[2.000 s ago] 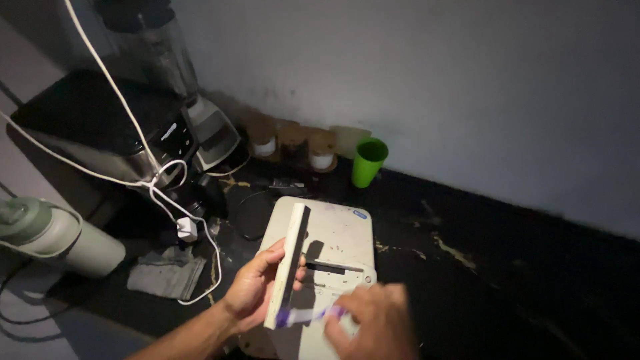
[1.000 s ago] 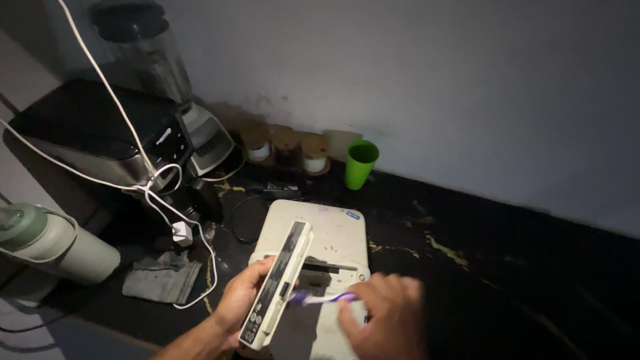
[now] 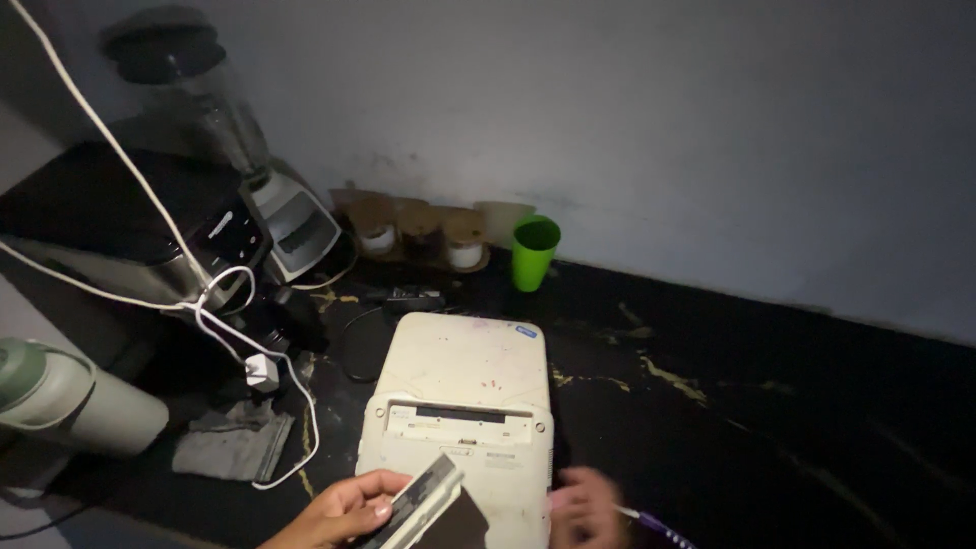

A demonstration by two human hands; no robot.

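Note:
My left hand (image 3: 354,507) grips a laptop battery pack (image 3: 419,503), a long white bar with a dark labelled side, tilted over a white laptop (image 3: 465,358). The laptop lies open and face down, its underside up, with the long battery bay exposed. Blurred, my right hand (image 3: 585,507) is at the laptop's right edge. A purple toothbrush (image 3: 656,528) extends to the right from behind that hand; whether the fingers hold it is unclear. A folded grey cloth (image 3: 232,442) lies to the left of the laptop.
A green plastic cup (image 3: 534,255) stands by the wall, next to several lidded jars (image 3: 463,240). Further left are a blender (image 3: 293,221), a black appliance (image 3: 130,213), white cables with a plug (image 3: 261,372) and a large bottle (image 3: 99,408). A black adapter (image 3: 404,299) lies behind the laptop.
The battery pack has moved down along with my left hand, uncovering the laptop's bay. My right hand has moved away from the pack to the laptop's right edge; the toothbrush no longer touches the pack.

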